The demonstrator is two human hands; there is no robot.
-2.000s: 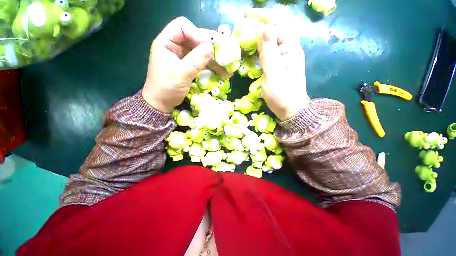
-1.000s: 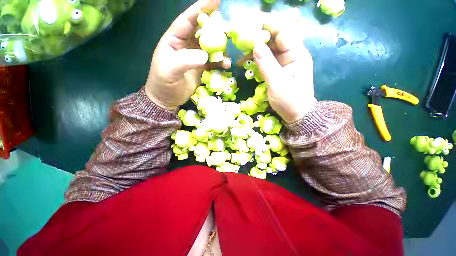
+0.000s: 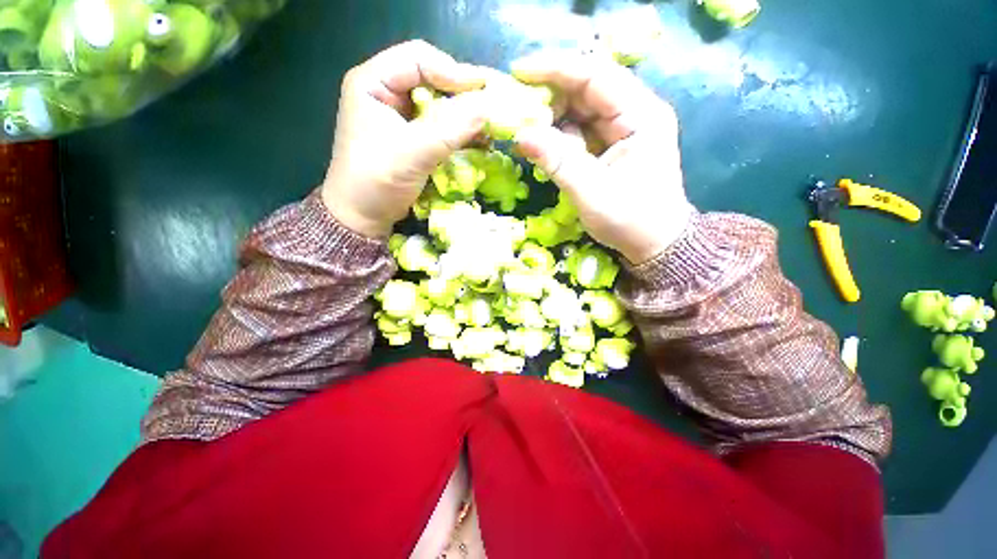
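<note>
My left hand [image 3: 399, 137] and my right hand [image 3: 612, 153] meet above the pile, both bare. Between their fingertips they hold a lime green toy figure [image 3: 512, 107], so overexposed that its parts are hard to tell apart. My left hand grips its left end and my right hand its right end. A loose pile of similar green figures [image 3: 525, 282] lies below on the dark green table, between my forearms. Some show round open ends, and the middle of the pile is washed out to white.
A clear bag of green figures [image 3: 104, 55] is at the upper left, above a red-orange crate [image 3: 27, 235]. Yellow-handled nippers [image 3: 836, 246], a pale stick [image 3: 849, 353], several set-aside figures [image 3: 954, 352] and a black phone [image 3: 971, 164] lie right. More figures lie at the top.
My hands were apart, each holding a green figure; they have come together and down a little at one figure. The piece that was in my right hand can no longer be told separately.
</note>
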